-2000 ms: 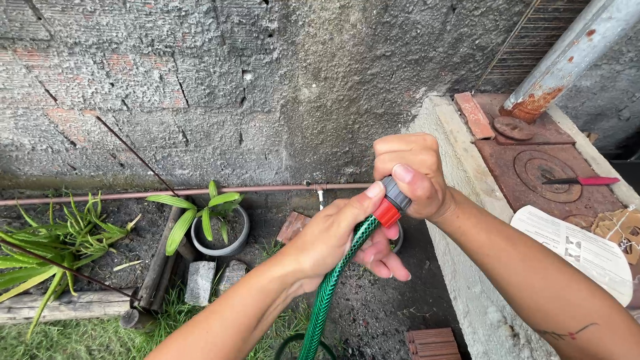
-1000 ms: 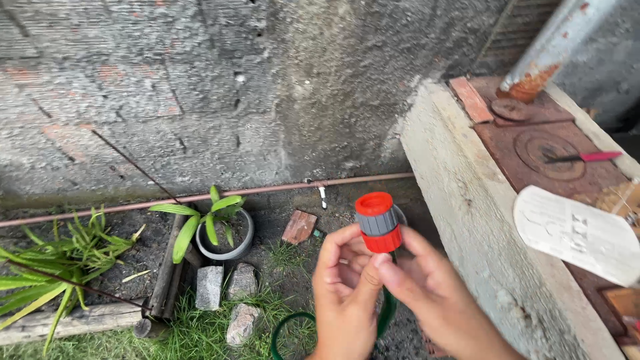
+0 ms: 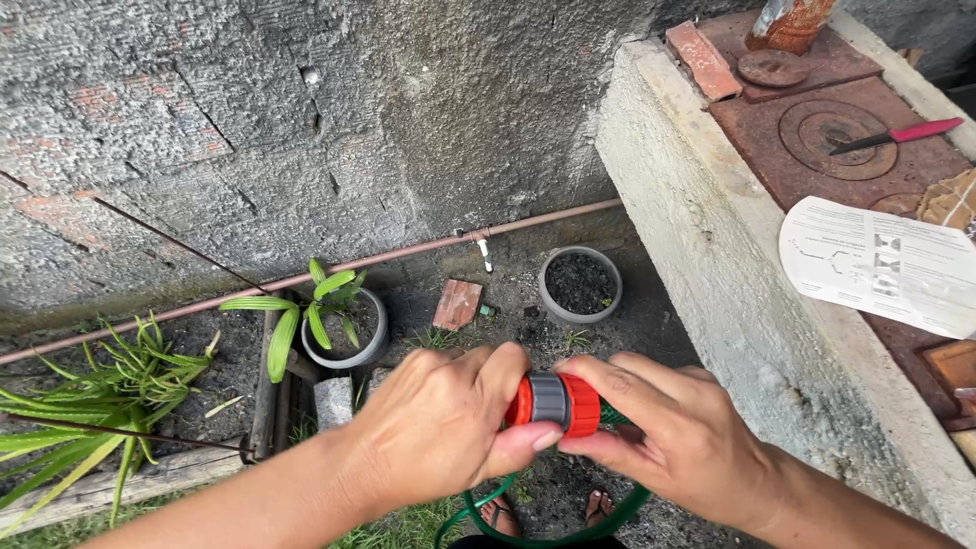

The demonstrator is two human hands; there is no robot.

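A red and grey plastic hose connector (image 3: 550,399) lies sideways between my two hands. My left hand (image 3: 446,415) pinches its left end, the thumb beneath and curled fingers above. On the other end, my right hand (image 3: 671,435) grips the red collar where the green garden hose (image 3: 612,412) enters. The hose loops down below my hands, over the ground near my feet. Beyond the hands, a short white pipe outlet (image 3: 486,256) hangs from the brownish pipe (image 3: 412,248) along the wall.
At the right stands a concrete stove block (image 3: 732,252) with iron plates, a pink-handled knife (image 3: 900,136), a printed white card (image 3: 877,263) and a brick (image 3: 701,59). Two grey pots, one with soil (image 3: 581,284) and one planted (image 3: 374,335), stand by the wall. A spiky plant (image 3: 114,404) grows at left.
The connector has turned from upright to sideways. My left hand has moved onto its left end, and my right hand is on the hose-side collar. The soil-filled pot now shows fully.
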